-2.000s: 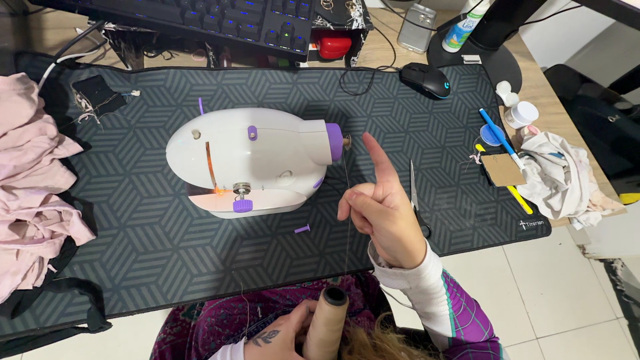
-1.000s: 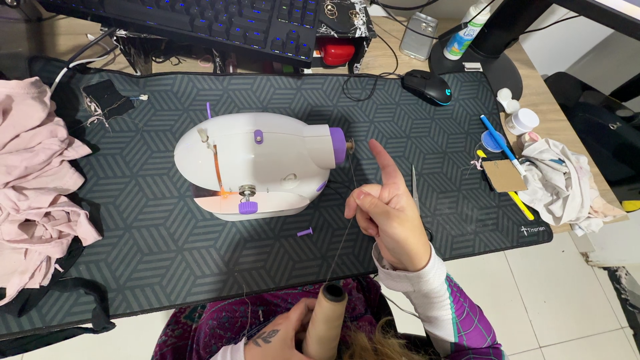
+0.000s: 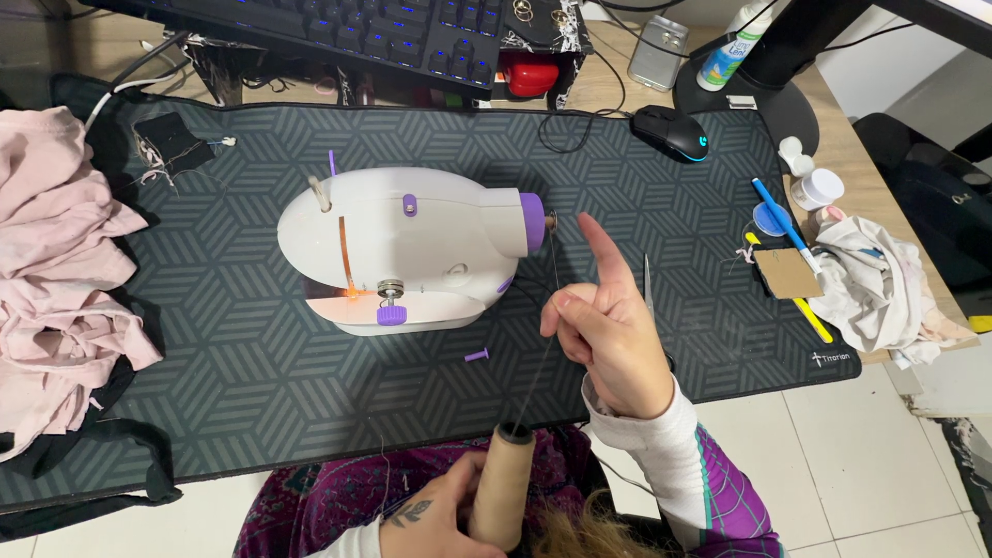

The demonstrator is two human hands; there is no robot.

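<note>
My left hand [image 3: 434, 511] holds an upright cone of beige thread [image 3: 502, 488] over my lap. From the cone's top a fine thread [image 3: 535, 380] runs up through the pinched thumb and finger of my right hand [image 3: 608, 333], whose index finger points up. Beyond them it reaches a small metal bobbin [image 3: 551, 222] at the purple handwheel [image 3: 532, 223] of a white mini sewing machine [image 3: 418, 240]. The machine's small lamp glows orange. A small purple pin [image 3: 477, 355] lies in front of it.
Scissors [image 3: 648, 287] lie partly behind my right hand. Pink fabric [image 3: 62, 263] is heaped at left. A black mouse [image 3: 669, 133] and keyboard [image 3: 333, 31] are at the back. At right are a blue pen [image 3: 783, 221], cardboard piece [image 3: 789, 273], yellow tool [image 3: 814, 322] and white cloth [image 3: 876, 287].
</note>
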